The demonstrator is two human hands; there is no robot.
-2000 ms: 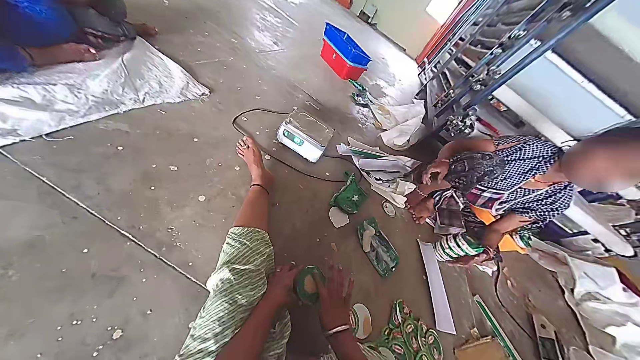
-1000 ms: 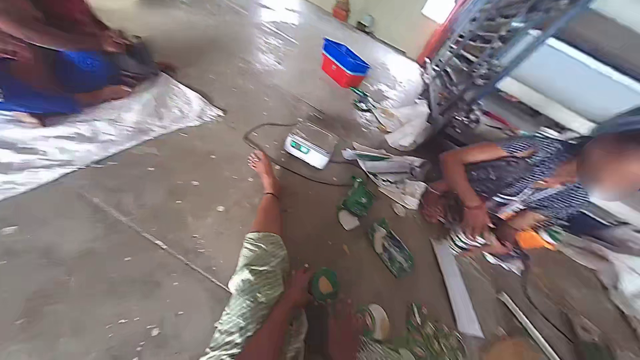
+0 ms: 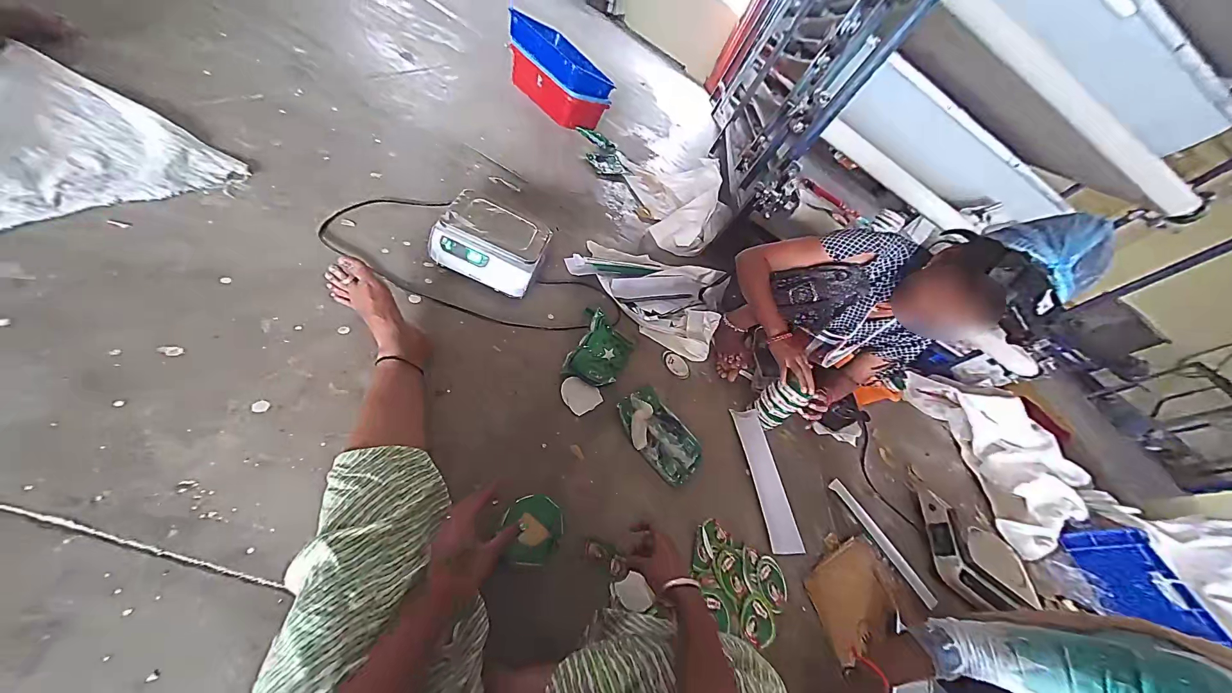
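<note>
A green round piece (image 3: 532,530) with a tan patch lies low in front of me, and my left hand (image 3: 470,539) touches its left edge with fingers spread. My right hand (image 3: 656,556) has its fingers closed on a small green and red piece (image 3: 604,552), partly hidden by blur. Beside the right wrist is a heap of round green and red labels (image 3: 737,581). A pale disc (image 3: 633,592) lies under that hand. Farther ahead are a green plastic packet (image 3: 660,436), a crumpled green bag (image 3: 599,352) and a white disc (image 3: 580,396).
A white weighing scale (image 3: 489,243) with a black cable stands ahead. A co-worker (image 3: 847,298) sits at the right, holding a striped stack (image 3: 782,401). Blue and red crates (image 3: 560,72) stand farther off. A white strip (image 3: 768,481), a brown box (image 3: 851,594) and a plastic bottle (image 3: 1068,654) lie at the right.
My right hand has moved away from the green round piece to the right and now holds a small piece. The view has shifted.
</note>
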